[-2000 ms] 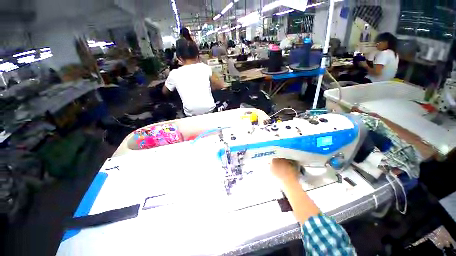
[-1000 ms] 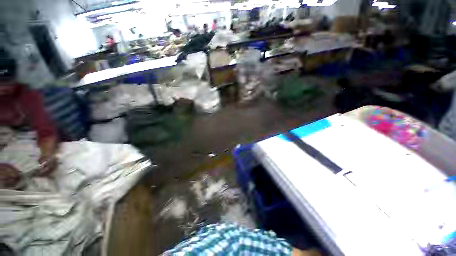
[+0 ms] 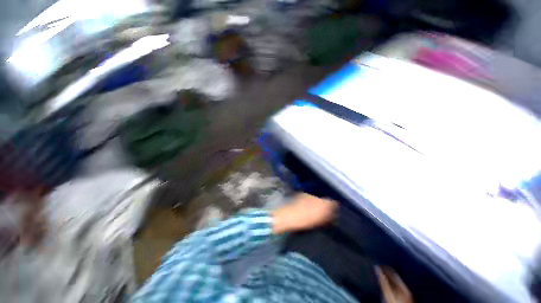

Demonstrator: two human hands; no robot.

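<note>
The frame is strongly blurred. My left hand (image 3: 305, 213), in a teal checked sleeve, is beside the table's front edge, over dark material (image 3: 332, 251) at my lap. Whether it grips that material I cannot tell. Part of my right hand (image 3: 392, 285) shows at the bottom, lower and further right, its fingers blurred. Whether the dark material is a work piece or lap covering is unclear. A dark fabric strip (image 3: 338, 109) lies flat at the far left end of the white table (image 3: 415, 171), across the blue tape (image 3: 337, 83).
A blue bin (image 3: 274, 157) is partly visible under the table's left end. White scraps (image 3: 243, 186) lie on the floor. At left are pale fabric heaps (image 3: 101, 237), a person's blurred arm (image 3: 29, 216) and a green heap (image 3: 157, 136). A pink item (image 3: 454, 62) is behind the table.
The view has swung left and down from the sewing machine, which is out of view. My left hand and sleeve have come fully into view, and part of my right hand shows low down.
</note>
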